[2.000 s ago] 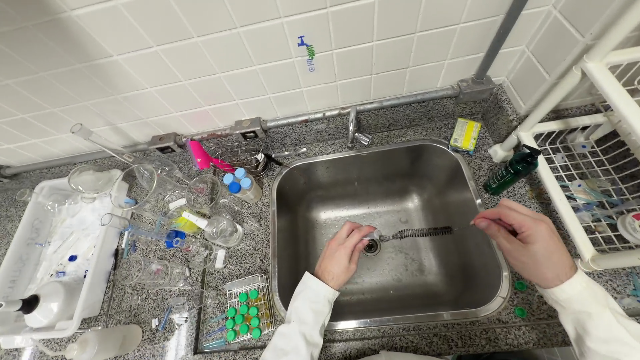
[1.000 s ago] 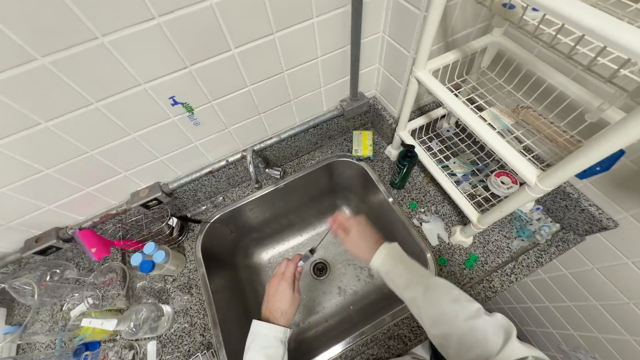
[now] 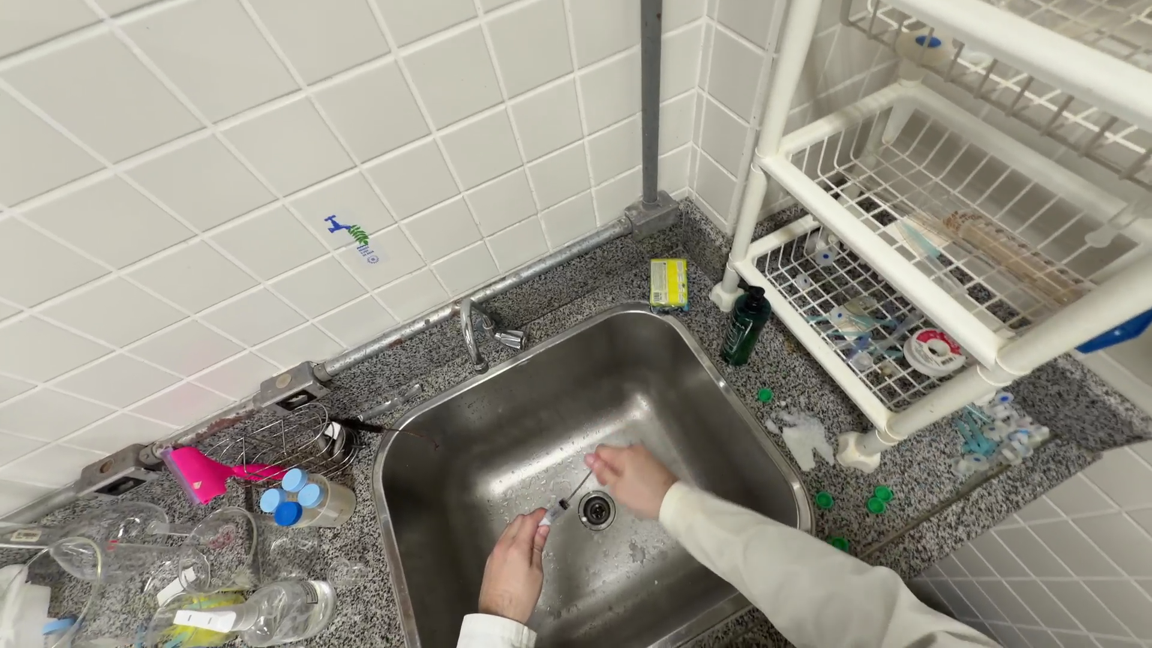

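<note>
Over the stainless steel sink (image 3: 450,441), my left hand (image 3: 515,562) holds a small clear tube (image 3: 555,512) with its mouth toward the right. My right hand (image 3: 633,479), a little blurred and to the upper right, pinches the thin wire handle of a brush (image 3: 576,489). The brush's dark bristles are at the tube's mouth; how far they reach inside cannot be told. Both hands are above the basin beside the drain (image 3: 596,510). The faucet (image 3: 472,335) stands at the sink's back edge.
Glassware (image 3: 288,612), blue-capped bottles (image 3: 328,502) and a pink-handled tool (image 3: 200,472) crowd the left counter. A yellow sponge pack (image 3: 669,283), a dark green bottle (image 3: 745,326), green caps (image 3: 877,499) and a white wire-basket rack (image 3: 810,337) stand at the right.
The view has swung right since two seconds ago. Then, the brush stretched between my spread hands with its long dark bristles bare; now my right hand is close to the tube and few bristles show.
</note>
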